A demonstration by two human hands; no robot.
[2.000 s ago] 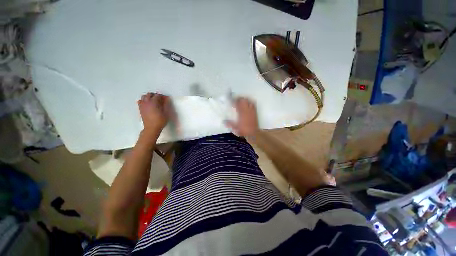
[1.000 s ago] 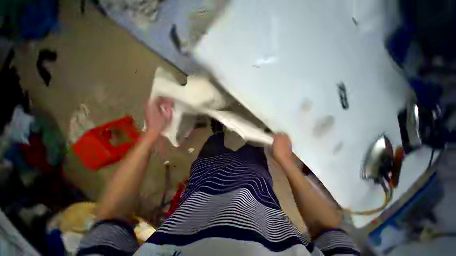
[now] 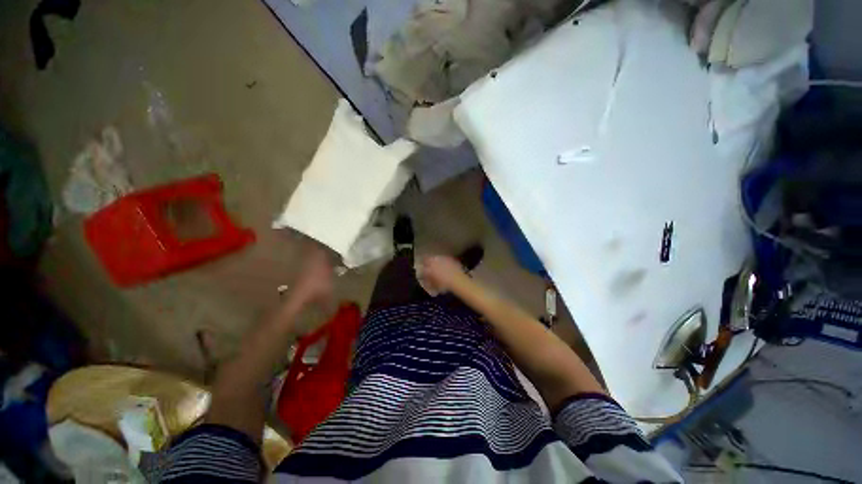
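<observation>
A pale cream-white cloth piece (image 3: pixel 342 184) lies spread at a slant over something left of the table, its lower corner near my left hand. My left hand (image 3: pixel 317 284) is blurred, just below that corner; whether it touches cloth cannot be told. My right hand (image 3: pixel 439 274) is in front of my waist with its fingers curled, and no cloth shows in it. The steam iron (image 3: pixel 682 340) rests at the lower right of the white table (image 3: pixel 567 227). Black thread snips (image 3: pixel 666 242) lie on the table above the iron.
Two red plastic stools, one on the floor at left (image 3: pixel 142 232) and one beside my legs (image 3: pixel 321 373). Crumpled beige cloth pieces (image 3: pixel 454 47) are heaped at the top. A yellow-tan bundle (image 3: pixel 123 402) is at lower left. The hose (image 3: pixel 666 416) curls at the table's near corner.
The view has turned left from the table. The cloth that was stretched between both hands now lies spread at left. My right hand has moved off the table edge towards my waist.
</observation>
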